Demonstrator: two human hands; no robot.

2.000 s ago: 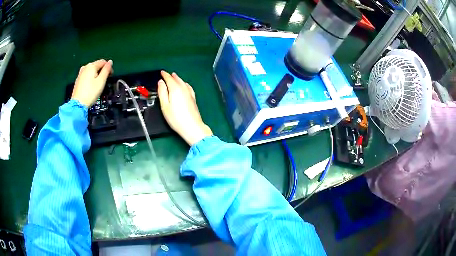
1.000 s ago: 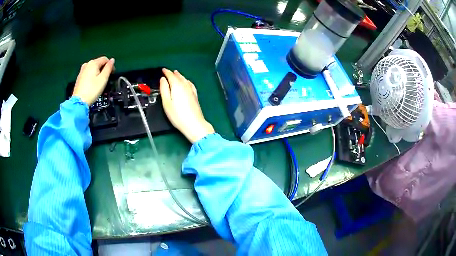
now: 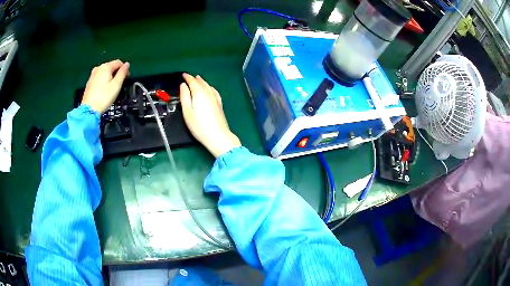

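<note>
The black fixture plate (image 3: 162, 137) lies on the green bench in front of me. My left hand (image 3: 104, 86) rests over its left end, thumb apart from the fingers, nothing seen in it. My right hand (image 3: 205, 115) lies over its right end, palm down, holding nothing visible. Between my hands is the clamp with its red grip (image 3: 163, 95). The clear air hose (image 3: 166, 139) arches up from the fixture and runs to the bench's front edge. Whether a part sits in the nest at left cannot be told.
A small black part (image 3: 34, 138) and white paper strip (image 3: 7, 137) lie at left. The blue control box (image 3: 330, 84), with a clear canister (image 3: 358, 47) on top, stands right of the fixture. Beyond are a small black fixture (image 3: 396, 153), white fan (image 3: 450, 103) and a person's pink sleeve (image 3: 464, 179).
The view has shifted slightly. Both hands stay at the two ends of the fixture, and the red grip looks the same.
</note>
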